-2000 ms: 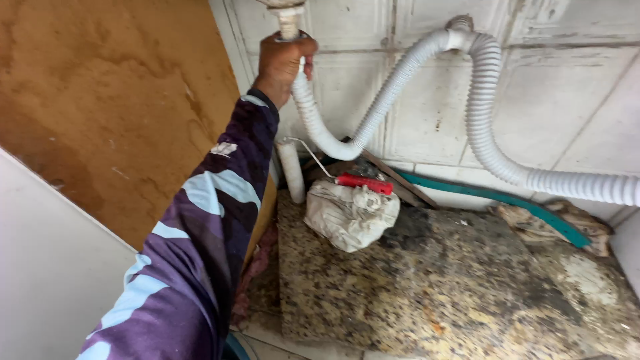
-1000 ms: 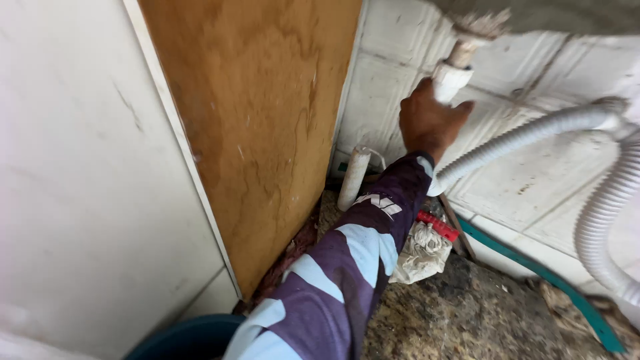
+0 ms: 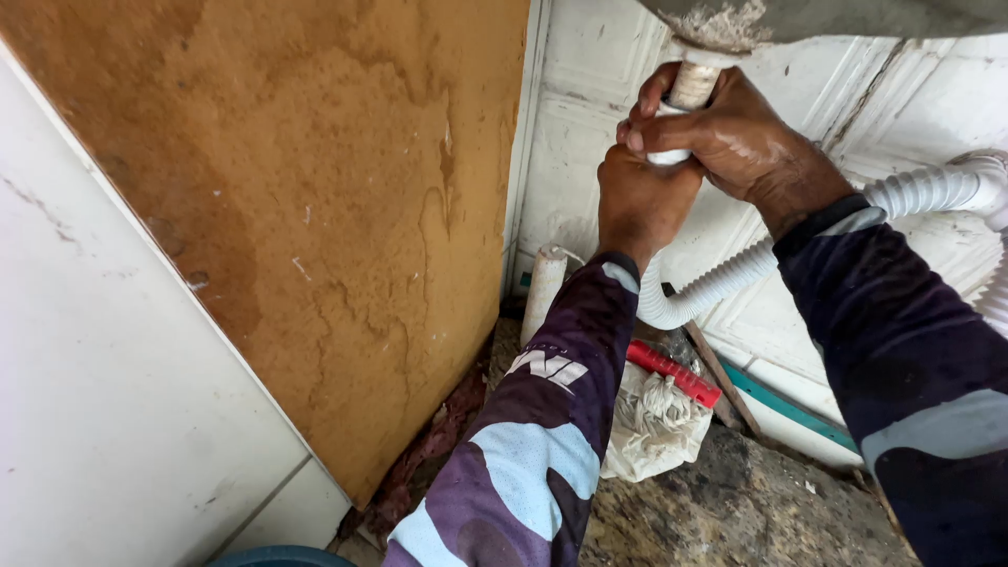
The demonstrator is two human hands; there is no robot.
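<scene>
My right hand [image 3: 740, 138] wraps round the white plastic collar [image 3: 669, 150] on the threaded drain tailpiece [image 3: 694, 85] under the basin, its thumb lying across the front. Directly below, my left hand [image 3: 646, 193] is closed on the top end of the white corrugated drain hose [image 3: 669, 307], touching the right hand. The hose's top end is hidden inside the hands. From there the hose hangs down, bends and runs up to the right behind my right forearm. Rough, crumbly material surrounds the tailpiece where it meets the underside of the basin [image 3: 866, 20].
A stained wooden panel [image 3: 315, 197] stands at left beside white tiles. Below the hands lie a paint roller [image 3: 543, 287] with a red handle [image 3: 677, 374], a crumpled whitish bag [image 3: 657, 429], a stone slab [image 3: 724, 504] and a green strip [image 3: 795, 409]. A blue-green tub rim [image 3: 279, 557] shows at bottom left.
My right hand has come into view and taken hold of the collar. My left hand stays at the drain connection, now beneath the right one. The view has shifted.
</scene>
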